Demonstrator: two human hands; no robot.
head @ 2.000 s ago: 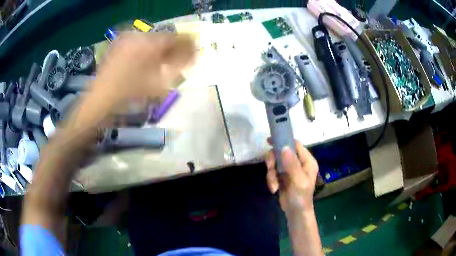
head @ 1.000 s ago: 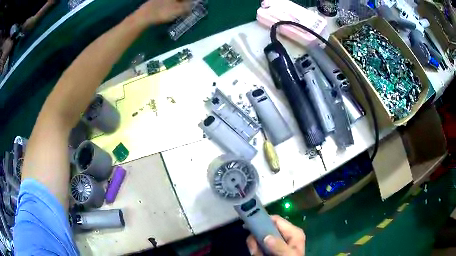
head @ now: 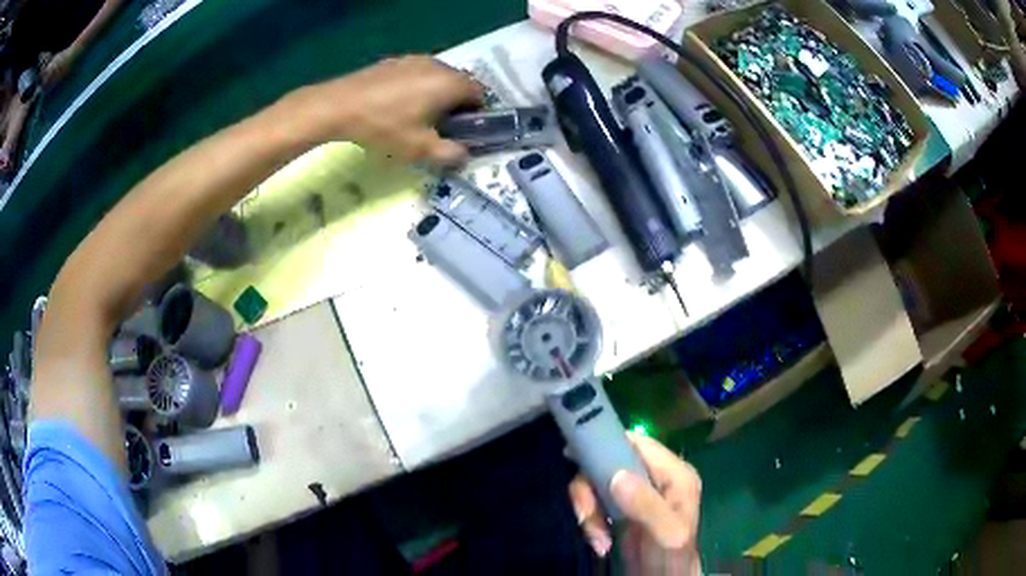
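My right hand point(head: 647, 501) holds a grey fan unit point(head: 596, 433) by its handle, over the bench's front edge. The round slotted head point(head: 549, 335) points up and away from me, with a thin red wire at its hub. My left hand point(head: 411, 107) is at the back of the bench, slightly blurred, with its fingers on a dark grey trough-shaped handle piece point(head: 495, 129). Several grey handle shells point(head: 467, 259) lie between the hands. A small tool point(head: 557, 273) with a yellowish handle is partly hidden behind the fan head.
A black electric screwdriver point(head: 608, 163) with a cord lies right of the shells. Beyond are a box of circuit boards point(head: 923, 146) and a pink box point(head: 630, 23). A blue parts box point(head: 748, 366) is below. Left are a purple cell point(head: 240, 374) and grey fan units point(head: 186, 383).
My left hand has come down and right from beyond the back edge with the dark handle piece. The fan unit in my right hand now appears slightly higher and further right. The view has shifted.
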